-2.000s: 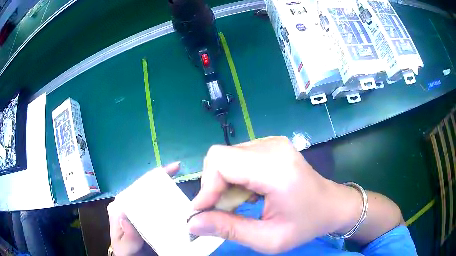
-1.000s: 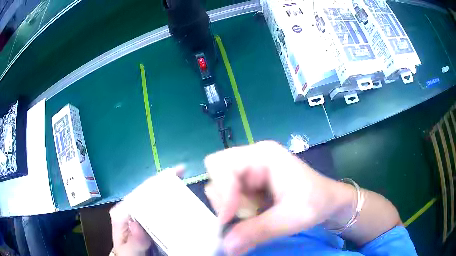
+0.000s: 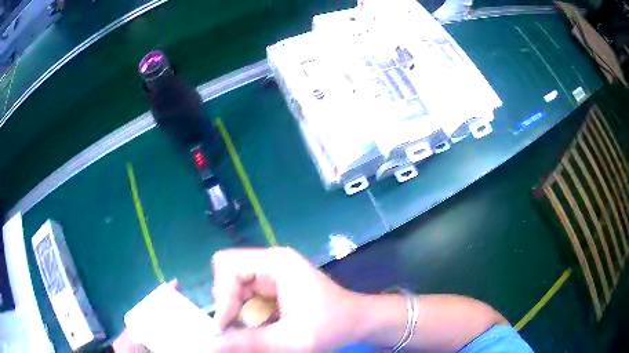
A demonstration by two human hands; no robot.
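Note:
A white retail carton (image 3: 172,318) is held at the bottom left of centre, its blank face towards me. My left hand (image 3: 124,343) is mostly hidden behind the carton and cut off by the bottom edge; its fingers are at the carton's left side. My right hand (image 3: 276,300) is a fist just right of the carton, closed around a small tan-yellow tool (image 3: 257,311) that is mostly hidden. I cannot tell whether the tool touches the carton.
A black heat gun (image 3: 183,117) lies on the green bench (image 3: 186,227). White cartons (image 3: 386,89) overlap at the upper right, hang tabs facing me. One carton (image 3: 63,286) lies at left beside a white sheet (image 3: 21,303). A slatted wooden rack (image 3: 586,200) is at right.
The view has swung right, so bench things appear lower and further left. The carton and both hands sit lower left in the picture. The right fist still holds the tool.

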